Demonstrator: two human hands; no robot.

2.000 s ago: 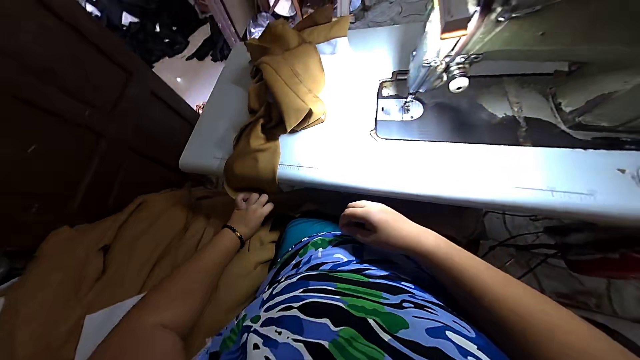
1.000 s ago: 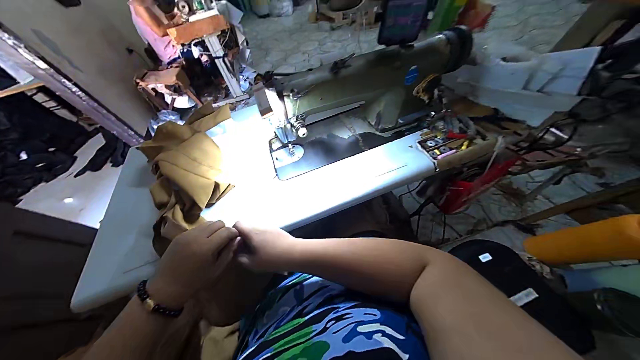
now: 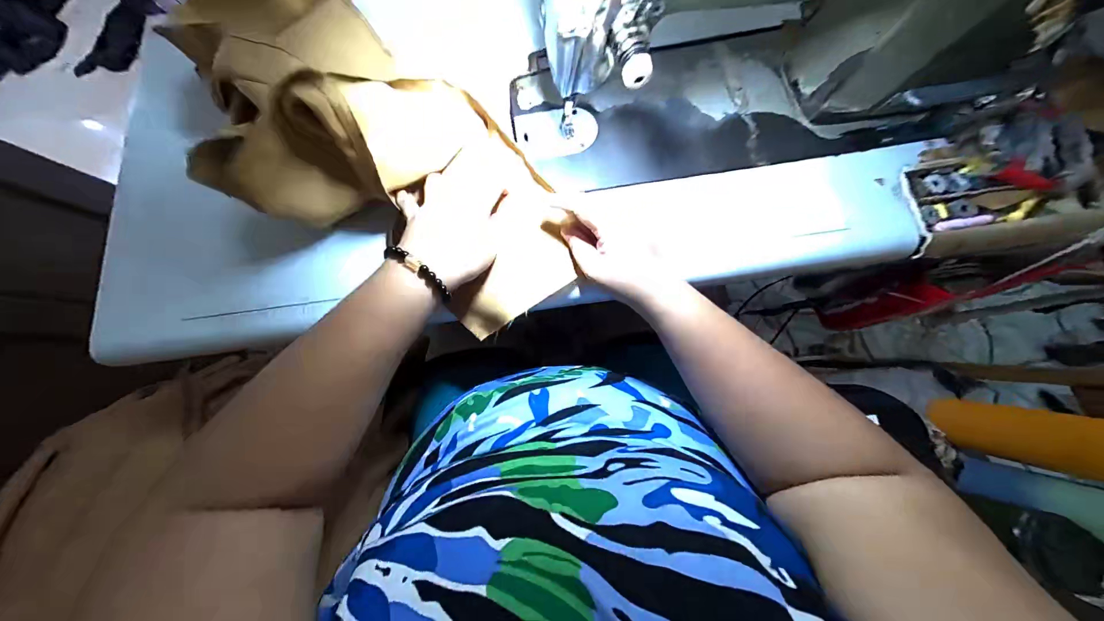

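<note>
Tan fabric (image 3: 319, 147) lies bunched on the left of the white sewing table (image 3: 216, 293), and a flat part of it reaches right and over the front edge. My left hand (image 3: 453, 228) rests on this flat part, palm down, with a beaded bracelet at the wrist. At the fabric's right edge my right hand (image 3: 612, 254) pinches the cloth between thumb and fingers. The presser foot and needle area of the sewing machine (image 3: 569, 125) stand just behind my right hand, with no cloth under the foot that I can see.
An open compartment (image 3: 966, 198) at the table's right end holds bobbins and small tools. More tan fabric (image 3: 86, 483) hangs at the lower left, beside my left arm. A yellow-orange roll (image 3: 1018, 435) lies at the right. Loose cables run below the table's front edge.
Both hands have moved from the table's front edge up onto the tabletop. The tan fabric is now spread flatter and further right, near the machine's needle. The view has swung about.
</note>
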